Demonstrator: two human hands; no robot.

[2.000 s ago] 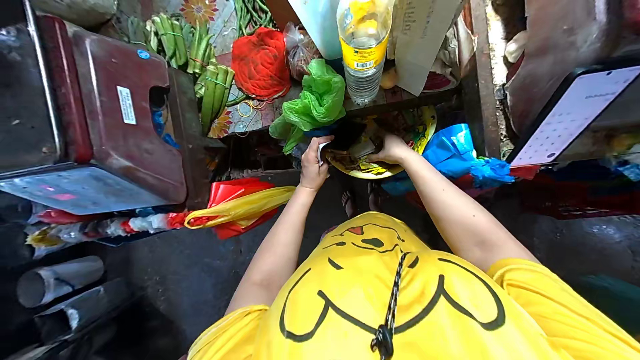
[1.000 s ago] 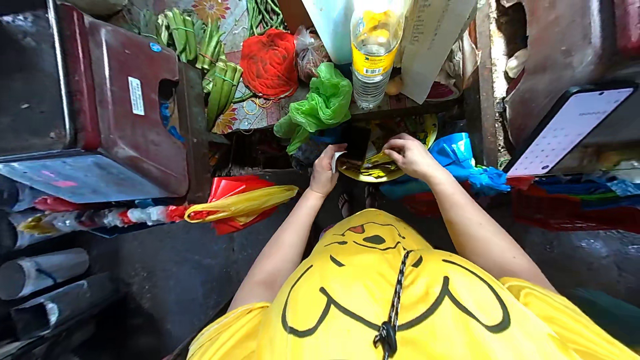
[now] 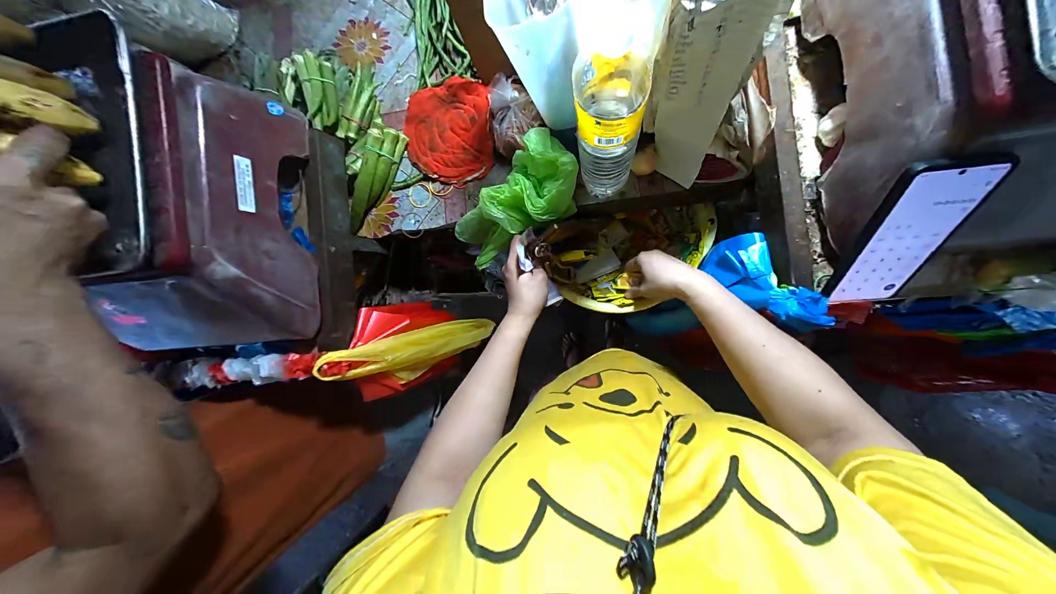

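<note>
My left hand is closed around some pale paper-like pieces and a brownish item at the left rim of a round yellow container. That container holds many small yellow and dark packets. My right hand reaches in over its right side, fingertips down among the yellow packets; whether it grips one cannot be seen. A green plastic bag lies just beyond my left hand. Behind the container stands a clear plastic bottle with a yellow label. Blue plastic bags hang to the right.
At left, another person's arm reaches to bananas beside a maroon plastic case. Bundled green vegetables and a red mesh bundle lie on the table. A phone leans at right. Red and yellow bags hang at left.
Another person's arm has come into view at the left, with its hand on bananas. My right hand has moved from above the container down to the packets.
</note>
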